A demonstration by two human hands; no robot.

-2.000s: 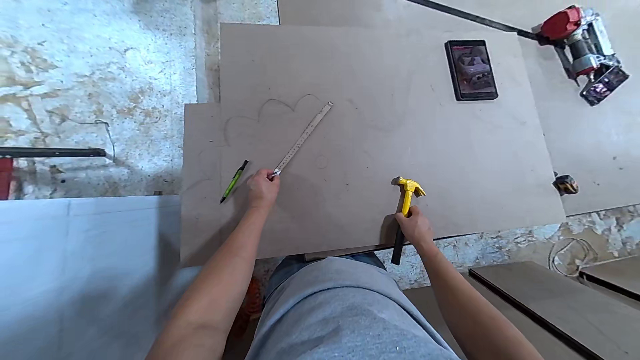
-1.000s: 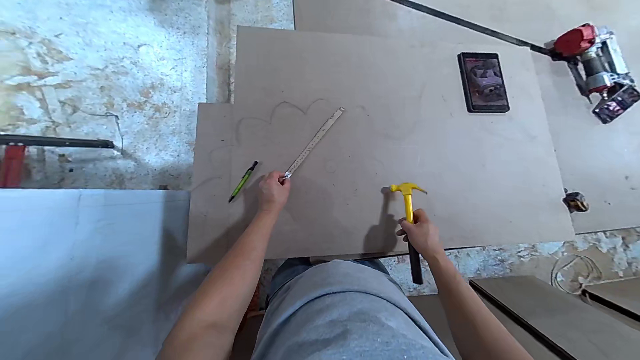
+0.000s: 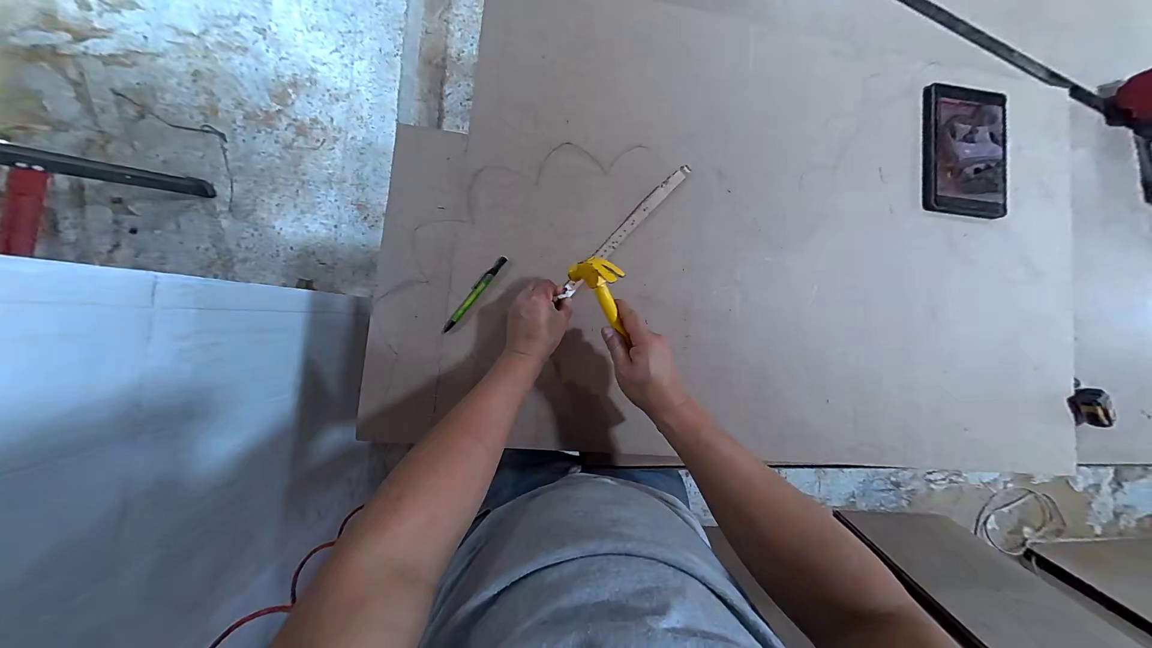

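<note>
My left hand (image 3: 537,319) is closed at the lower end of a narrow whitish strip (image 3: 641,214), which slants up to the right over a brown board (image 3: 810,342). What exactly its fingers pinch there is partly hidden. My right hand (image 3: 644,358) grips the handle of a yellow claw hammer (image 3: 609,302), whose head is over the strip, close to my left fingers. Whether the head touches the strip I cannot tell. Left of my left hand lies a green pen or mechanical pencil (image 3: 474,294). Curved scalloped pencil lines run across the board above it.
A tablet or phone in a black case (image 3: 965,151) lies at the board's right. Beyond it are a partly visible red tool (image 3: 1132,101) and a tape measure (image 3: 1092,408). A white panel (image 3: 162,378) stands at left, near a red cord (image 3: 297,585). More boards (image 3: 945,567) lie lower right.
My right hand has brought the hammer left from the board's front edge to the lower end of the strip. My left hand still holds that end. The view has shifted.
</note>
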